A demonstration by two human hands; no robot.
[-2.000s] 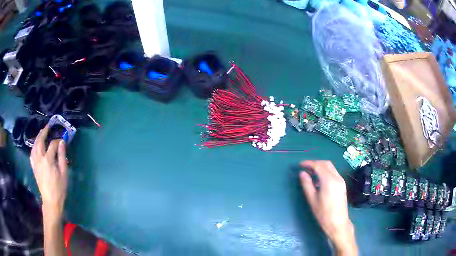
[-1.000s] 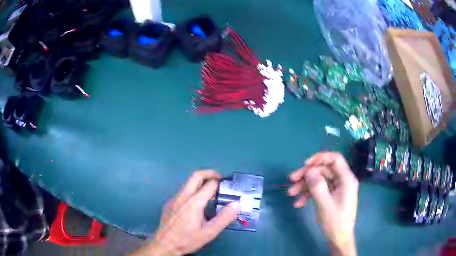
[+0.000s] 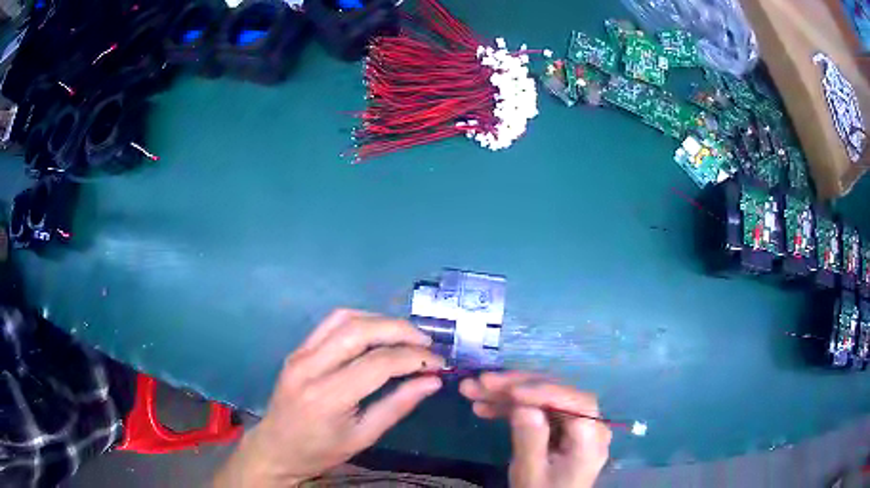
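A black housing (image 3: 467,315) with its grey-silver face up lies on the green bench in front of me. My left hand (image 3: 348,386) is at its lower left side, with fingertips at its lower edge around a short red wire end. My right hand (image 3: 548,419) pinches a thin red connector lead (image 3: 582,416) just right of the left fingertips. The lead's white plug (image 3: 639,429) sticks out to the right past the right hand. The fingers hide where the wires meet.
A fan of red leads (image 3: 429,91) with white plugs lies at top centre. Black housings (image 3: 95,129) crowd the left. Loose green boards (image 3: 649,100) and a cardboard box (image 3: 811,86) are upper right. Units with boards (image 3: 763,224) stand at right. A red stool (image 3: 167,429) is lower left.
My right hand has moved left and down to the housing's lower edge, with the lead in its fingers. My left fingertips have moved to that edge too. The view has shifted downward.
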